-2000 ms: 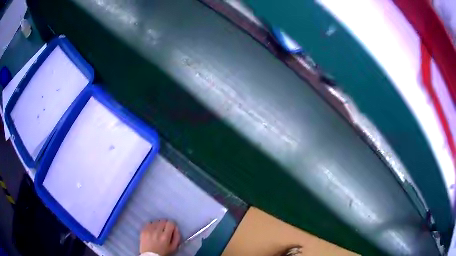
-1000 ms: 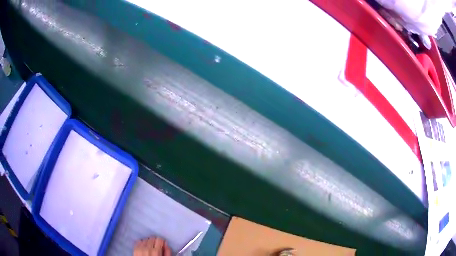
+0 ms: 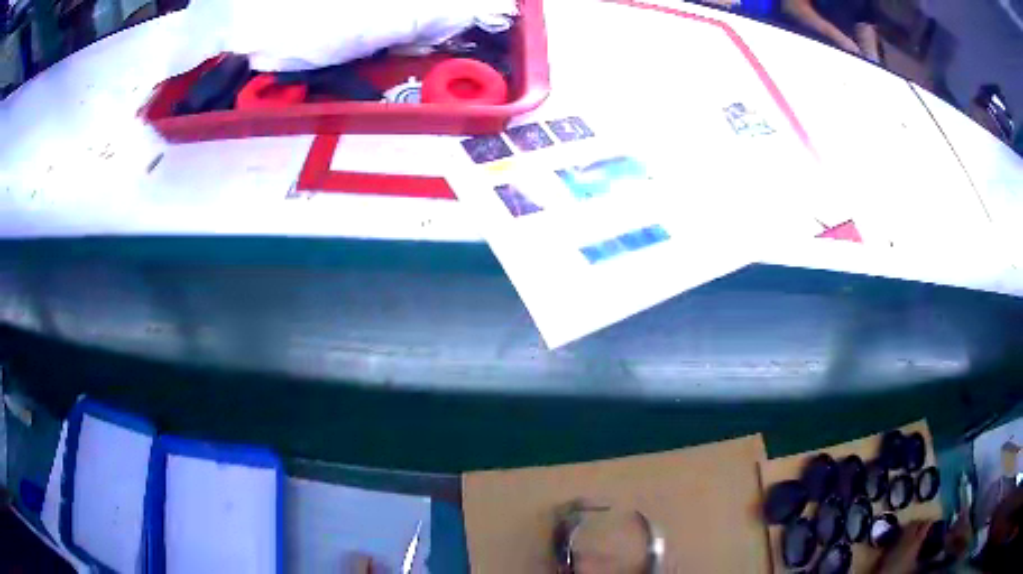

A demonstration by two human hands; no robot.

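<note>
My left hand [image 3: 361, 563] is at the bottom edge, blurred and mostly cut off, over the pale sheet [image 3: 337, 516]; whether it holds anything cannot be told. A slim silver-white tool [image 3: 413, 548] lies on the sheet, right of the hand. Curved shiny metal [image 3: 655, 543] shows on the brown board [image 3: 516, 510]; the bottom edge cuts it off, and I cannot tell if it is one piece or two. My right hand is not in view.
Blue trays [image 3: 219, 451] stand left of the sheet. Several black round parts [image 3: 830, 519] sit on a board at right, beside another person's hand [image 3: 904, 549]. Beyond the green belt [image 3: 449, 420], a white shelf bears a red tray [image 3: 337, 121] and a printed sheet [image 3: 572, 280].
The view has turned right, showing the whole printed sheet, more of the red tray and the black round parts. My left hand sits lower, with less of it visible.
</note>
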